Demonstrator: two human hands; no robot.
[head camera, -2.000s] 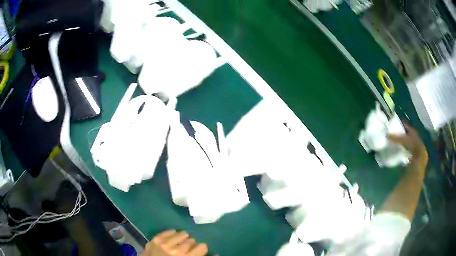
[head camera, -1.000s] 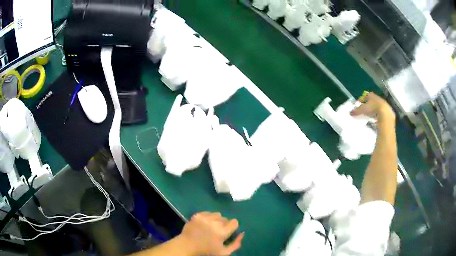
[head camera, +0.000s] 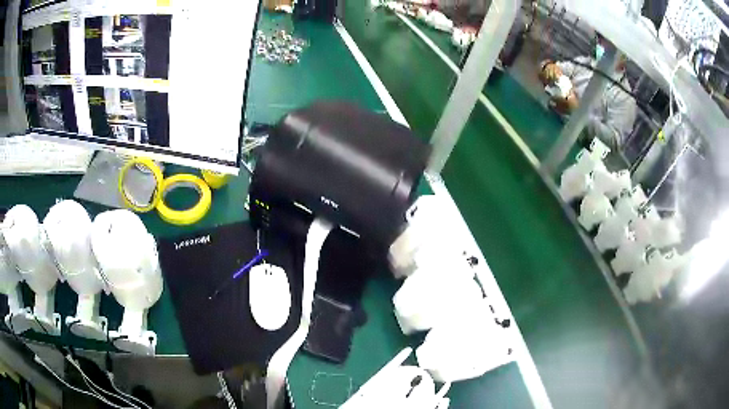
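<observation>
Neither of my hands is in view. A bulky black label printer (head camera: 340, 172) stands on the green bench. A long white label strip (head camera: 310, 287) comes out of its front and hangs down over the bench edge. A white mouse (head camera: 270, 296) lies on the black mouse pad (head camera: 188, 299), beside a blue pen (head camera: 240, 273). Several white cameras (head camera: 452, 299) sit right of and below the printer; the nearest one (head camera: 400, 387) is cut off by the bottom edge. Several more cameras (head camera: 128, 260) stand in a row at the left, with thin leads below them.
A bright monitor (head camera: 132, 76) is at the upper left, with yellow tape rolls (head camera: 184, 200) below it. A green line (head camera: 511, 208) runs past the bench, with a grey post (head camera: 472, 88) beside it. More white cameras (head camera: 619, 216) stand beyond. A person (head camera: 611, 108) is at the upper right.
The view has swung left and up, towards the printer and monitor. Both hands, one of them on a white camera before, have left the picture. The left camera row and monitor now show more fully.
</observation>
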